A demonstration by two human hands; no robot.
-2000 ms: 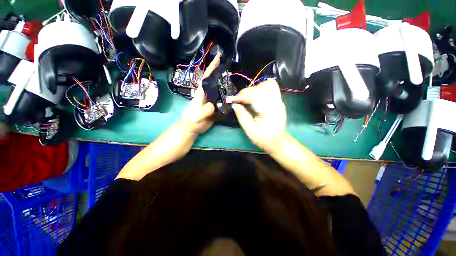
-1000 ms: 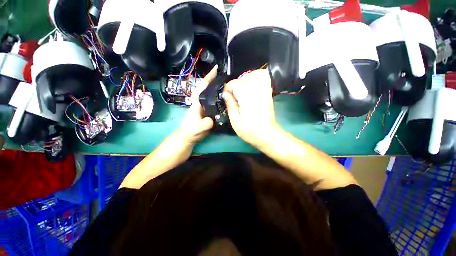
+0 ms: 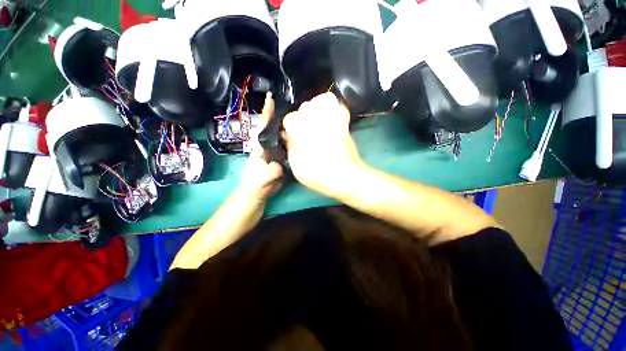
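Note:
My left hand (image 3: 261,171) holds a small black camera head (image 3: 273,137) upright at the bench's middle, its thumb and a finger around the shell. My right hand (image 3: 319,137) is closed against the right side of the camera head, and its fingers hide the board side. Whether a plug is between the right fingertips cannot be seen. A white and black camera housing (image 3: 333,62) lies just behind my hands. A bit of yellow wire shows above my right hand.
More housings stand left and right, such as one with a white antenna (image 3: 453,75). Open camera heads with boards and coloured wires (image 3: 175,161) lie at left. A white cable end socket (image 3: 532,168) lies at right. Blue crates (image 3: 594,253) and red cloth (image 3: 62,281) are below the green bench (image 3: 412,164).
The view has turned and shifted, so the bench looks tilted. My right hand has closed in on the camera head and now covers its board side. The white plug seen earlier at the fingertips is hidden.

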